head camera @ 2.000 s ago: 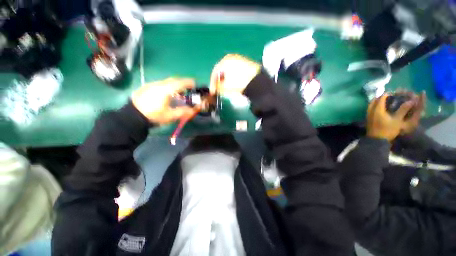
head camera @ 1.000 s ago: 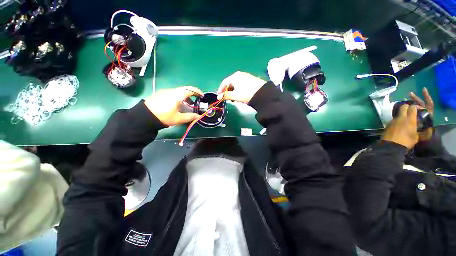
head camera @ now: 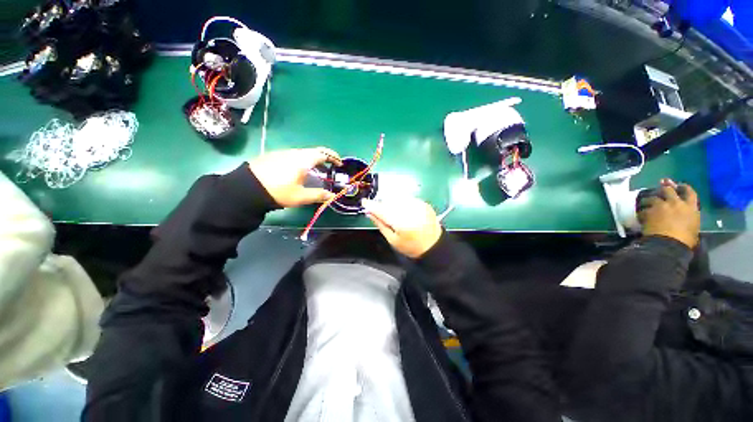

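A round black camera module (head camera: 357, 188) lies at the bench's near edge in front of me, its open side up. Red-orange wires (head camera: 330, 203) cross it, one end pointing up and away, the other hanging toward the near edge with a pale plug. My left hand (head camera: 293, 176) grips the module's left side. My right hand (head camera: 405, 221) is at its lower right rim, thumb and finger close together around something small and pale, perhaps the small white piece; the fingertips partly hide it.
White camera housings with wired modules stand upper left (head camera: 258, 62) and right (head camera: 483, 128). Clear rings (head camera: 78, 148) and black modules (head camera: 82, 62) are at far left. A neighbour's hand (head camera: 670, 216) holds a unit at right; another person's sleeve is at left.
My right hand has moved from the module's upper right, off the wires, down to its lower right. The wires' upper end now stands free. The small white piece at the near edge no longer shows there.
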